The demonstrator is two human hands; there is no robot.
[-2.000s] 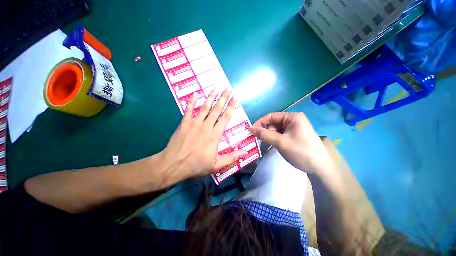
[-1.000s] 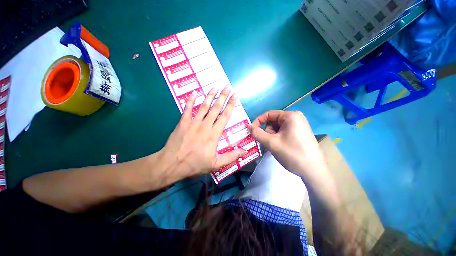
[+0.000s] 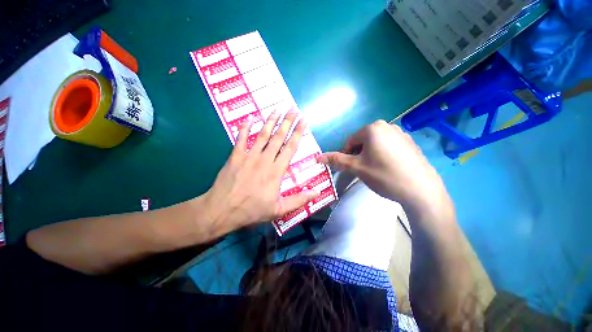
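A long label sheet [image 3: 259,71] lies at a slant on the green bench, with red-printed labels down its left side and at its lower end, and blank white in its upper right. My left hand [image 3: 256,172] lies flat on the lower half of the sheet, fingers spread, pressing on it. My right hand [image 3: 389,162] is at the sheet's lower right edge, thumb and bent fingers at a red label's corner. Whether a label is pinched there cannot be told.
An orange and blue tape dispenser [image 3: 97,97] stands left on white paper [image 3: 29,110]. A black keyboard [image 3: 45,29] is top left. A printed box or stack [image 3: 454,29] is top right, a blue stool [image 3: 480,107] right. A tiny sticker [image 3: 145,204] lies near my left forearm.
My right hand has turned and its knuckles have moved up, while its thumb stays by the sheet's edge. The brown carton by my right forearm shows less. My left hand stays in place.
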